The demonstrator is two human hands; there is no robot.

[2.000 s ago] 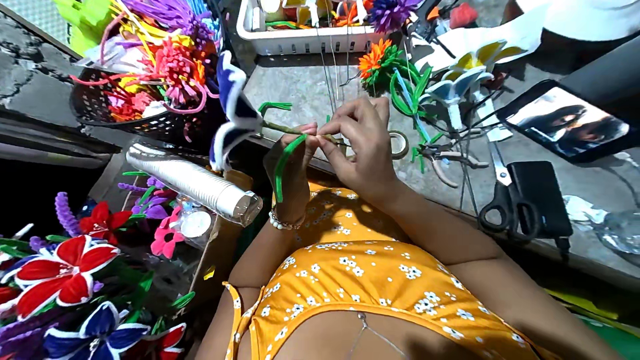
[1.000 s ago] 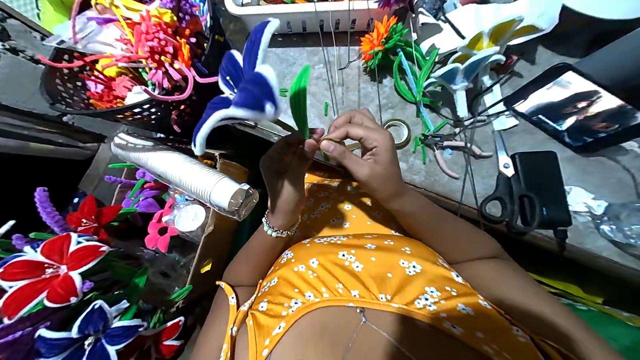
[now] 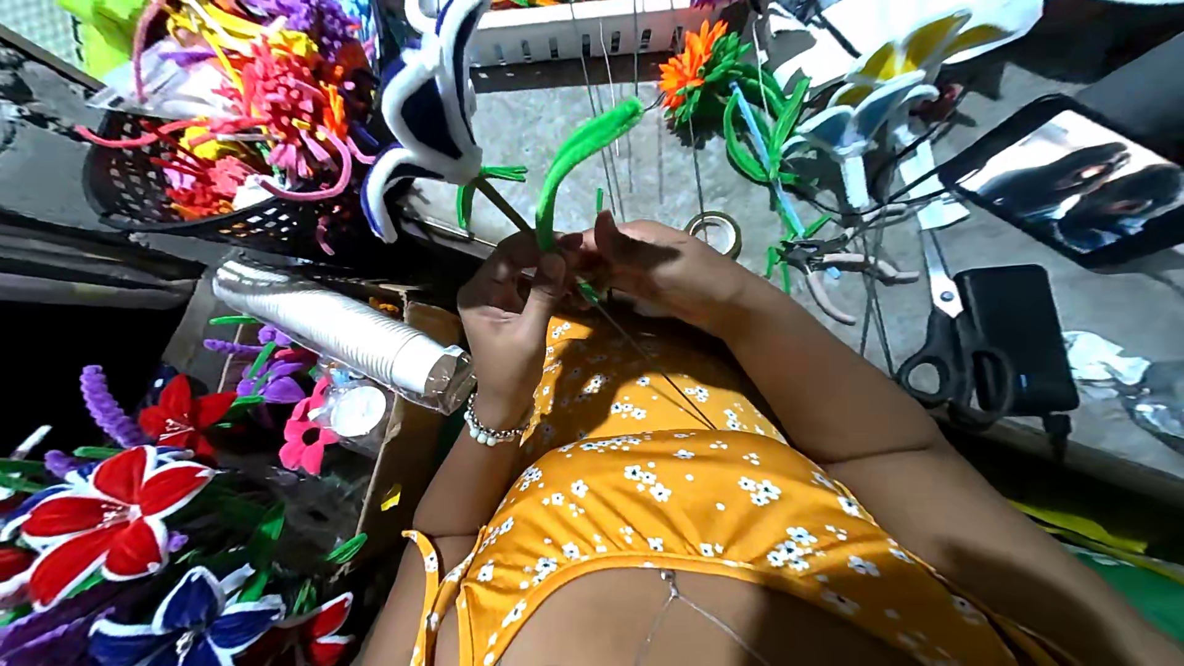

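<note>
A blue flower with white fuzzy edges (image 3: 430, 116) tilts up to the left of my hands on a thin green-wrapped stem (image 3: 502, 204). My left hand (image 3: 513, 305) grips this stem and the base of a curved green pipe-cleaner leaf (image 3: 583, 153) between thumb and fingers. Against the same spot, my right hand (image 3: 661, 268) has its fingertips at the stem, partly hidden, with its index finger raised. A thin wire (image 3: 647, 356) runs down from the hands over the yellow floral top. Just behind my right hand lies a roll of tape (image 3: 713, 233).
Black-handled scissors (image 3: 945, 324), pliers (image 3: 828, 268), a black power bank (image 3: 1017, 338) and a phone (image 3: 1073, 180) lie at right. An orange flower (image 3: 692, 65) is ahead. At left are a black basket (image 3: 120, 176), wrapped stacked cups (image 3: 333, 324) and several fuzzy flowers (image 3: 116, 513).
The blue flower has turned and now shows its white-edged side. The green leaf, upright a second ago, now curves up to the right. Both hands stay together at the stem.
</note>
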